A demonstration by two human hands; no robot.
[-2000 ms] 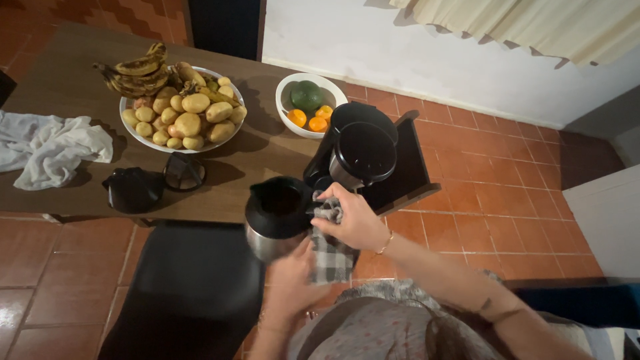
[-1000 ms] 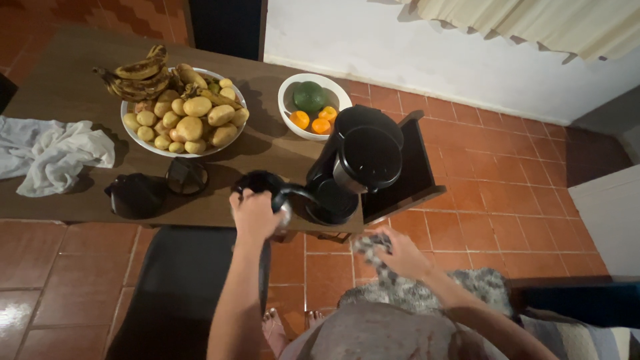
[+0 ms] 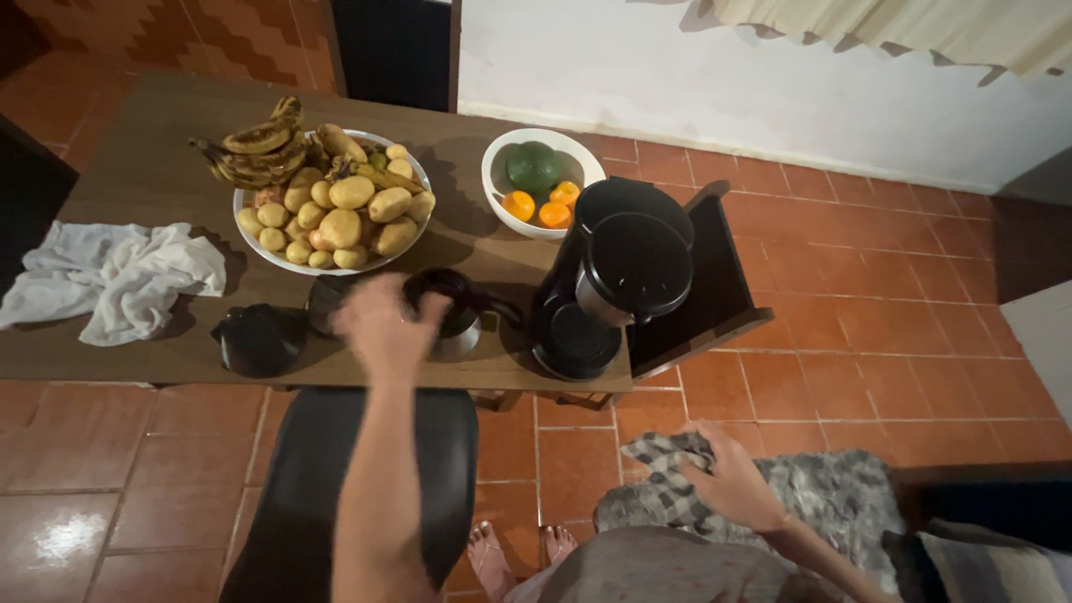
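Observation:
My left hand, blurred and with its fingers apart, is over the table beside a coffee carafe with a black handle; whether it touches the carafe is unclear. A small round black item lies partly behind that hand. Left of it sits a black plastic part. My right hand grips a checkered cloth below the table's corner. The black coffee maker stands at the table's right end, its round base plate uncovered.
A large bowl holds potatoes and bananas; a white bowl holds a green fruit and several oranges. A white cloth lies at left. An open drawer juts out at the table's right end. A black chair stands in front.
Two seconds ago both hands were at the carafe in front of the table; it now stands on the table. My left hand has since moved left from it. My right hand has moved away with the checkered cloth.

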